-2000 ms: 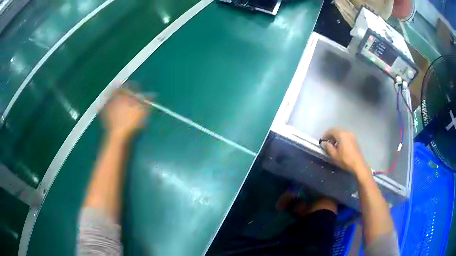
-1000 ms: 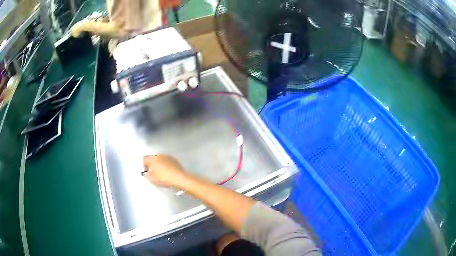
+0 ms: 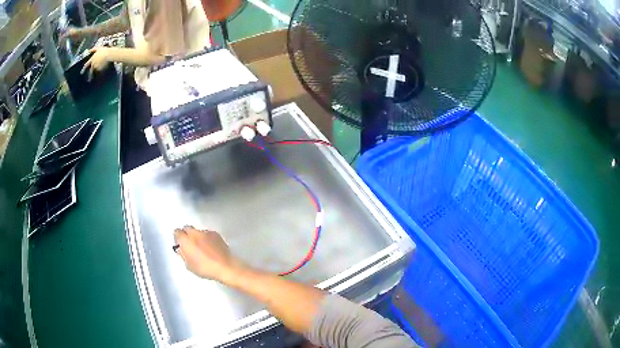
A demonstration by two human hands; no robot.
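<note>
My right hand [image 3: 202, 254] is closed over the silvery test surface [image 3: 238, 211], with a small black plug end [image 3: 176, 248] showing at its fingertips. A red and blue test lead [image 3: 317, 219] with a white tag curves from the round terminals of the test instrument [image 3: 208, 112] down to my right forearm. The instrument stands at the back of the white-framed surface, its dark display facing me. Several small solar panels [image 3: 52, 207] lie overlapping on the green bench at the left. My left hand is not in view.
A large blue plastic crate [image 3: 476, 224] stands right of the test surface. A black pedestal fan [image 3: 391, 75] stands behind it. A brown cardboard box [image 3: 272, 58] is behind the instrument. Another person [image 3: 166, 30] at the far bench end has a hand on a dark panel [image 3: 79, 76].
My left hand has left the view since the earliest frame. The view has swung right toward the instrument, fan and crate. In the last second, my right hand has shifted slightly left and down.
</note>
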